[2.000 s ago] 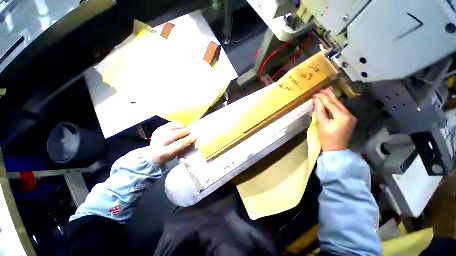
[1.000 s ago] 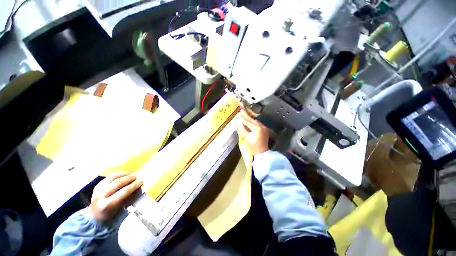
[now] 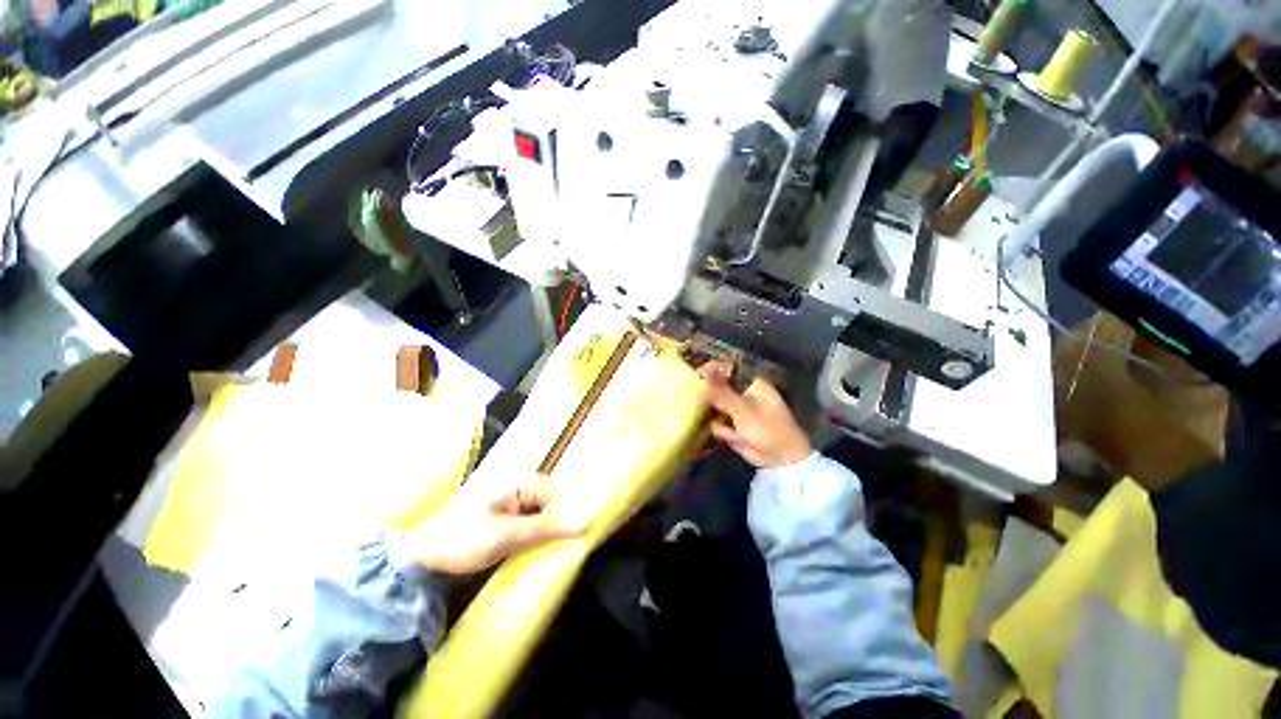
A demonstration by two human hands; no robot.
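Note:
A yellow panel (image 3: 618, 485) lies along the right side of the white machine arm, its near end hanging past the arm's front. My right hand (image 3: 760, 421) pinches the panel's far end near the sewing head. My left hand (image 3: 489, 534) lies over the arm with its fingertips on the panel's left edge. The template (image 3: 597, 368) with dark writing and a brown-edged slot stays on the arm left of the panel. The sewing head (image 3: 639, 183) stands over the arm's far end. The arm's rounded front end is hidden.
A panel stack (image 3: 316, 471) with brown patches (image 3: 416, 368) lies on a white board at left. A lit touchscreen (image 3: 1201, 267) stands at right. A yellow and grey pile (image 3: 1124, 604) is at lower right. Yellow thread cones (image 3: 1063, 66) stand behind the head.
The yellow panel, hanging folded at the arm's right side before, now lies lengthwise along the arm. My left hand has moved from the template's near end onto the panel's edge. The view has shifted.

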